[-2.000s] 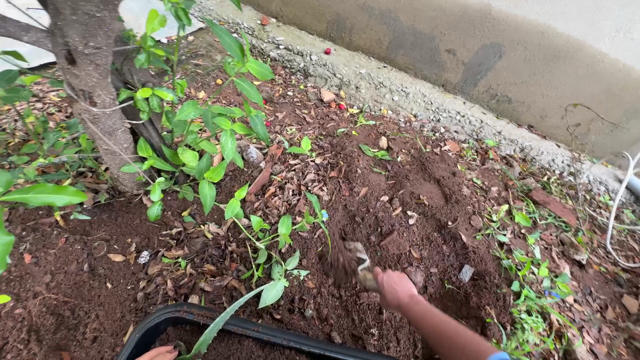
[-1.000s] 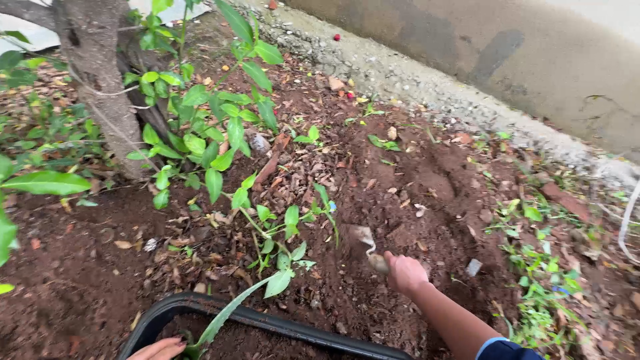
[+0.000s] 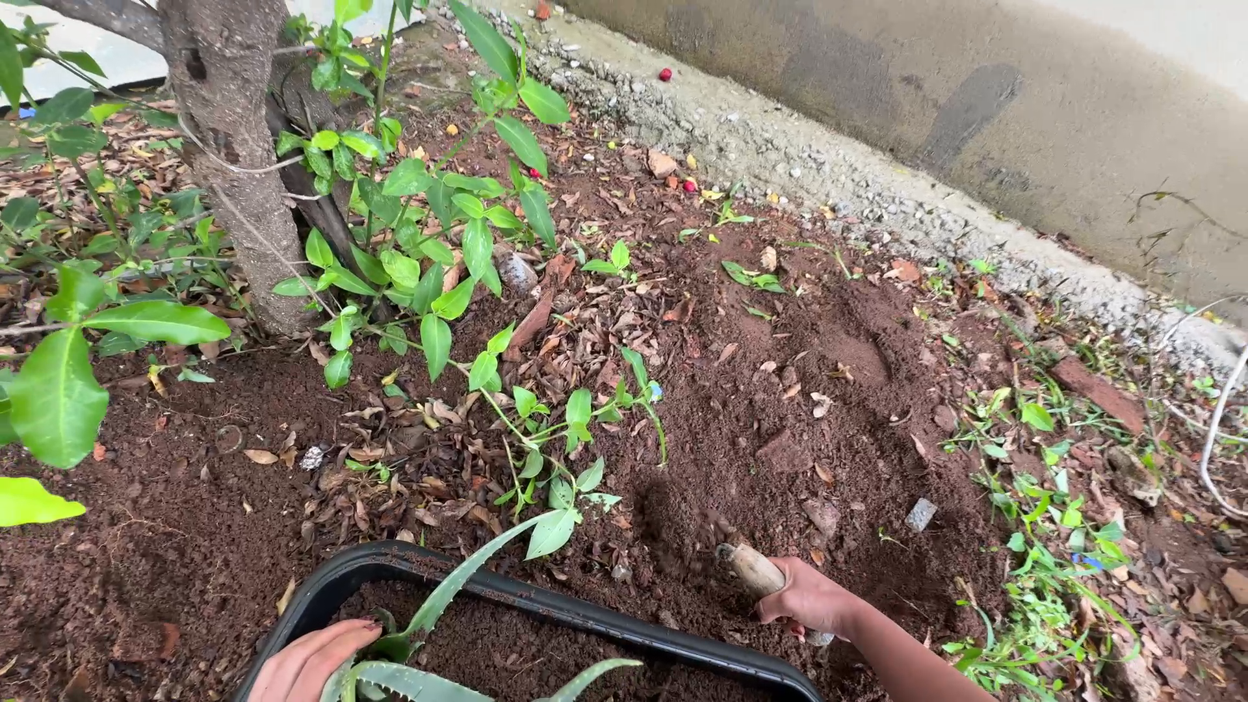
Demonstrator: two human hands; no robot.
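My right hand (image 3: 814, 597) grips the worn wooden handle of a hand tool (image 3: 756, 570), probably a trowel; its metal end is sunk in dark brown soil (image 3: 673, 526) and mostly hidden. Beside it is a black plastic planter (image 3: 585, 616), holding soil and an aloe plant (image 3: 414, 678) with spiny leaves. My left hand (image 3: 317, 663) rests at the base of the aloe inside the planter's left end, its fingers against the plant; the lower frame edge cuts the hand off, and whether it grips a leaf is unclear.
A tree trunk (image 3: 234, 156) with leafy green shoots (image 3: 439, 263) stands at upper left. A concrete wall (image 3: 877, 107) with a rough footing runs across the upper right. A trailing plant (image 3: 531, 439) lies near the planter. A brick piece (image 3: 1097, 390), weeds and a pale cable (image 3: 1214, 439) are at right.
The tool's metal end showed above the soil earlier and is now down in it. My right hand has come nearer to the planter. More of the aloe and my left hand shows.
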